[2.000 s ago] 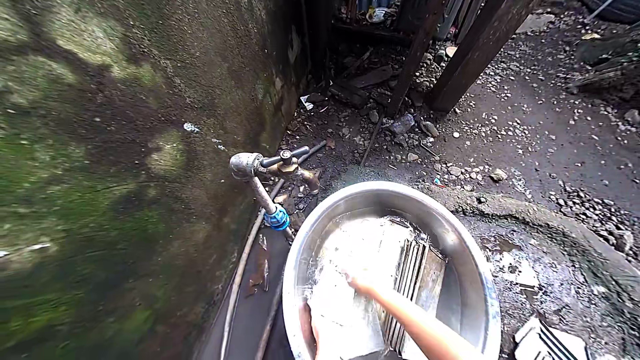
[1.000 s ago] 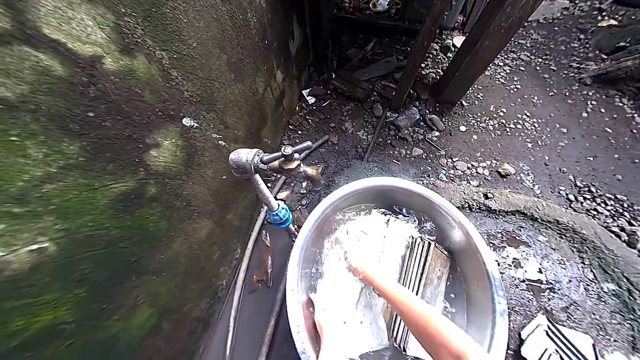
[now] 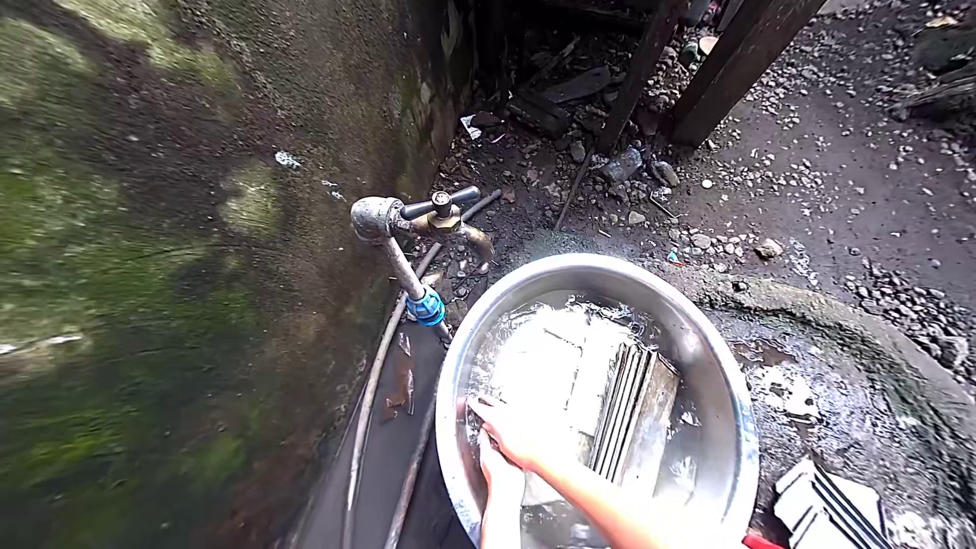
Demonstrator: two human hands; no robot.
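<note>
A round metal basin point(image 3: 723, 457) holds water and several flat rectangular slabs point(image 3: 648, 427), stacked and leaning on the right, with glare-washed pieces point(image 3: 541, 358) on the left. My right hand point(image 3: 515, 435) reaches across to the basin's left side, fingers apart over the edge of the bright pieces. Right beside it, my left hand point(image 3: 497, 461) is low against the inner left wall, partly under the right one. Glare and overlap hide whether either hand grips a piece. A brass tap point(image 3: 446, 221) on a metal pipe with a blue fitting point(image 3: 427, 306) stands beyond the basin's upper left.
A mossy concrete wall point(image 3: 191, 305) rises at the left, with pipes point(image 3: 374, 404) along its foot. More flat slabs point(image 3: 827, 507) lie on wet concrete at the lower right. Wooden posts point(image 3: 732, 76), stones and a plastic bottle point(image 3: 621, 165) are beyond the basin.
My right hand has moved from the middle of the bright pieces to the basin's left side, close to my left hand, which now shows further up along the inner wall.
</note>
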